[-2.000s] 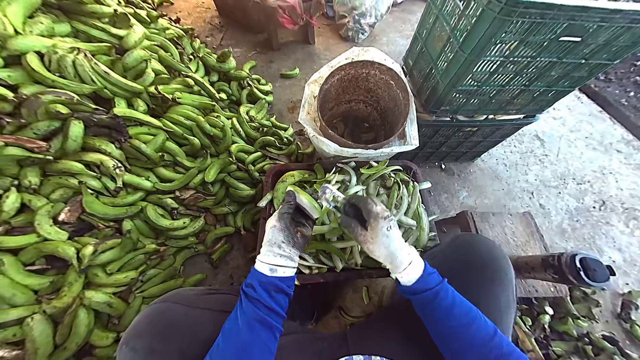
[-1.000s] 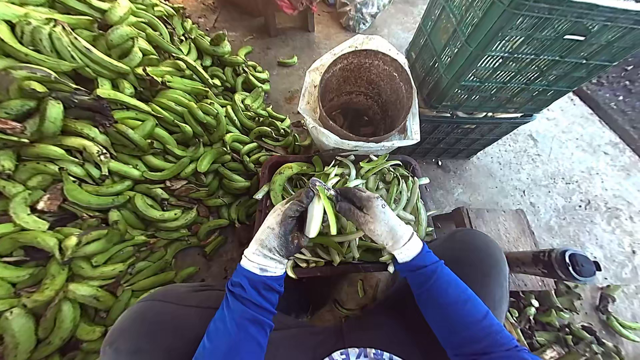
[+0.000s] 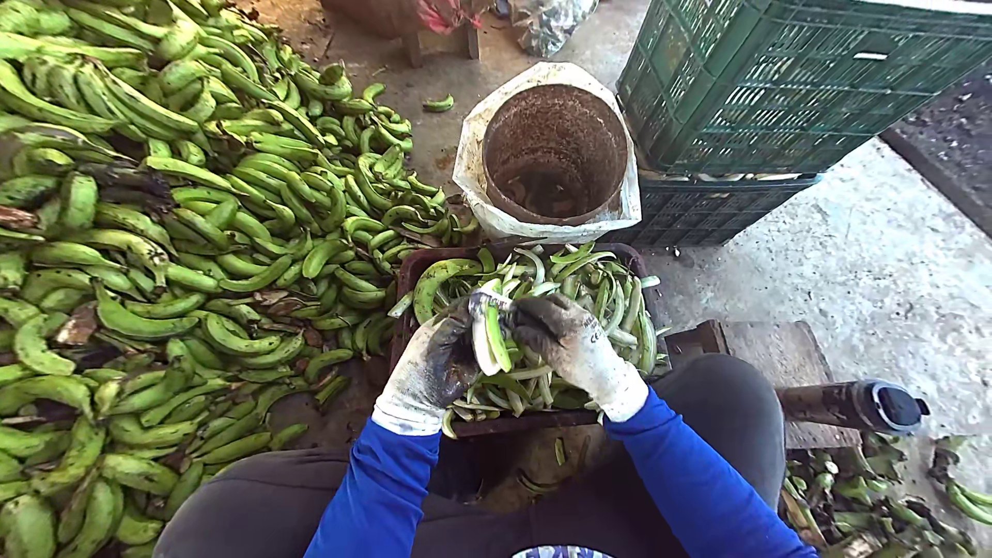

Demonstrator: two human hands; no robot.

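My left hand (image 3: 443, 363), in a white glove with dark, stained fingers, grips a partly peeled green plantain (image 3: 488, 341). Pale flesh shows beside a remaining strip of green peel. My right hand (image 3: 570, 339), gloved alike, has its fingers closed at the plantain's upper part; whether it holds a tool or only peel cannot be told. Both hands are over a dark red crate (image 3: 535, 422) full of peel strips (image 3: 620, 310). A whole green plantain (image 3: 440, 285) lies at the crate's upper left.
A large pile of green plantains (image 3: 232, 256) covers the floor at left. Beyond the crate stands a round container (image 3: 554, 155) wrapped in white plastic. Green crates (image 3: 744, 93) are stacked at upper right. A dark tumbler (image 3: 860, 404) lies on a wooden board (image 3: 775, 360), above discarded scraps (image 3: 860, 496).
Both hands stay close together over the crate. The plantain, tilted to the left two seconds ago, now hangs more upright, with more pale flesh in sight.
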